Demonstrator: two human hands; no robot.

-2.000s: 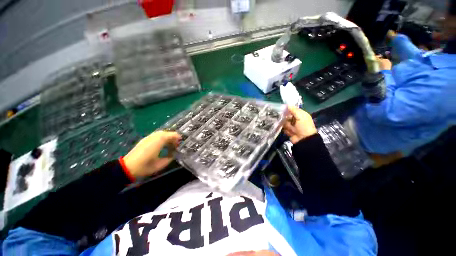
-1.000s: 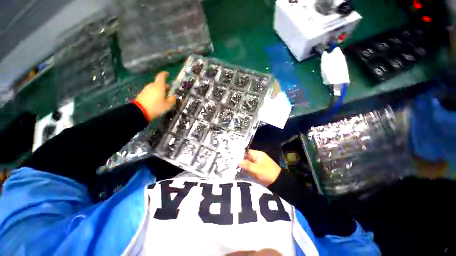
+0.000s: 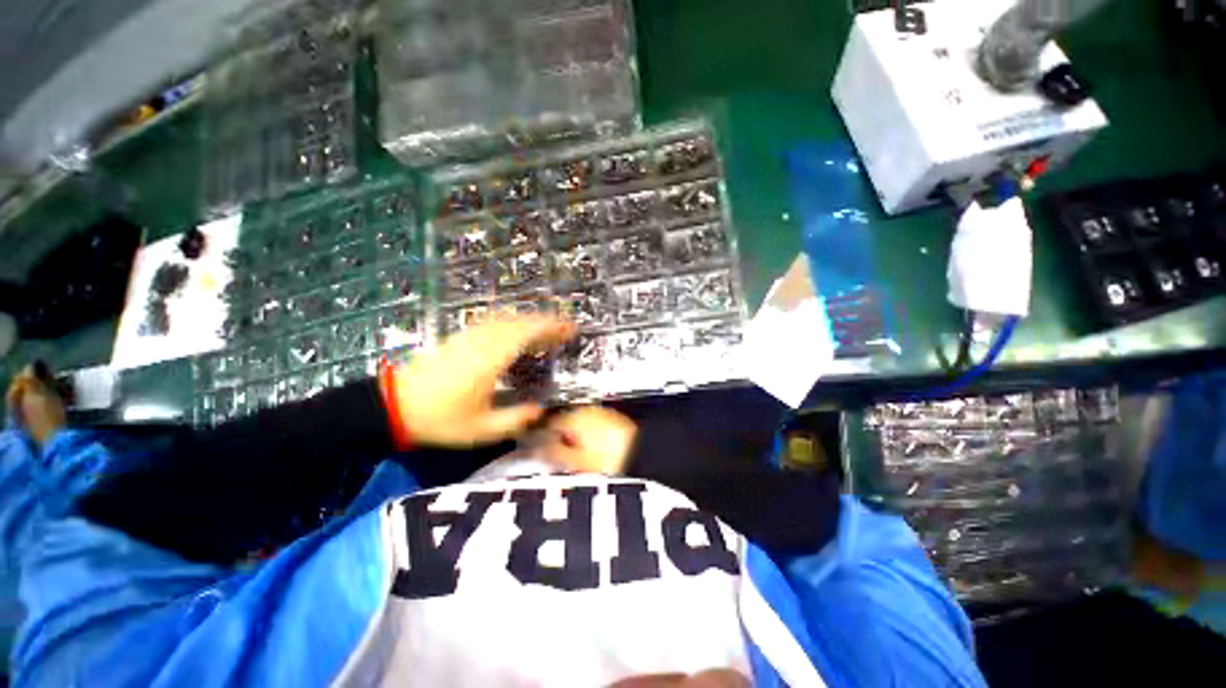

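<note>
A filled clear blister tray (image 3: 632, 229) with small black-and-silver parts in its pockets lies on the green bench in front of me. My left hand (image 3: 471, 383), with a red band at the wrist, is over the tray's lower left edge, its fingers bent over the front pockets. My right hand (image 3: 589, 441) is close beside it at the bench's front edge. The hands are blurred, and I cannot tell whether either holds anything. Another clear tray (image 3: 303, 289) with sparser parts lies to the left, partly hidden by my left arm.
A tray stack (image 3: 504, 81) stands behind. At right are a blue film (image 3: 840, 255), a white-beige card (image 3: 793, 343), a white box-shaped device (image 3: 948, 108) with a white tag (image 3: 991, 255), a black parts tray (image 3: 1143, 249) and another clear tray (image 3: 995, 484). White paper (image 3: 175, 296) lies left; neighbours' sleeves show at both sides.
The filled tray, held tilted between my hands before, now lies on the bench. Both hands have come together at its front edge. The view has shifted, showing the card and blue film more fully.
</note>
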